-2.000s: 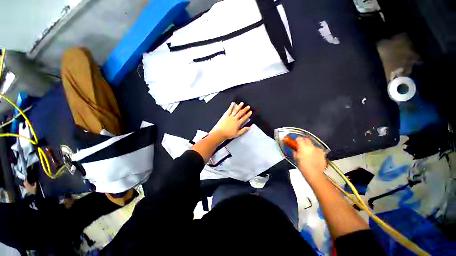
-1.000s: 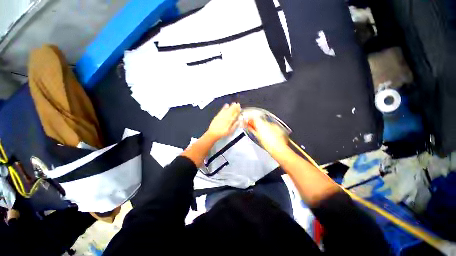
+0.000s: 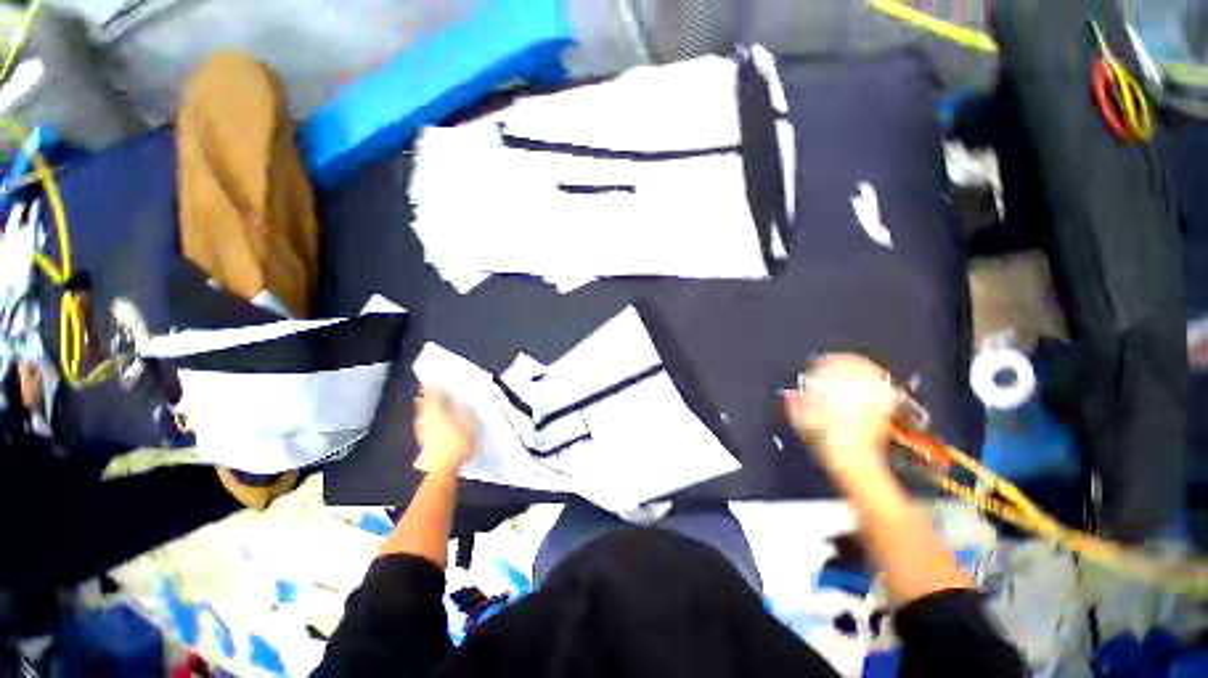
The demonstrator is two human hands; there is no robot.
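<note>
A white garment panel (image 3: pixel 623 444) with a dark lengthwise band and a short dark bar lies in front of me on the dark table cover. Its left part looks folded or separate. My left hand (image 3: pixel 444 431) is at the panel's left edge; whether its fingers pinch the cloth is unclear. My right hand (image 3: pixel 848 397) is blurred, over the cover right of the panel, apart from it. Orange-red parts of the iron (image 3: pixel 921 444) and its yellow hose show beside the right wrist. The hand hides much of that spot, so its grip is unclear.
White panels with dark stripes (image 3: pixel 623 212) lie at the table's far side, before a blue bar (image 3: pixel 437 93). A brown padded form (image 3: pixel 245 186) and draped black-and-white panels (image 3: pixel 285 404) are at left. A white roll (image 3: pixel 1003 379) is at right.
My right hand has moved from the panel's far edge out to the right. My left hand has moved left and nearer to me, to the panel's left edge. The view has shifted and turned.
</note>
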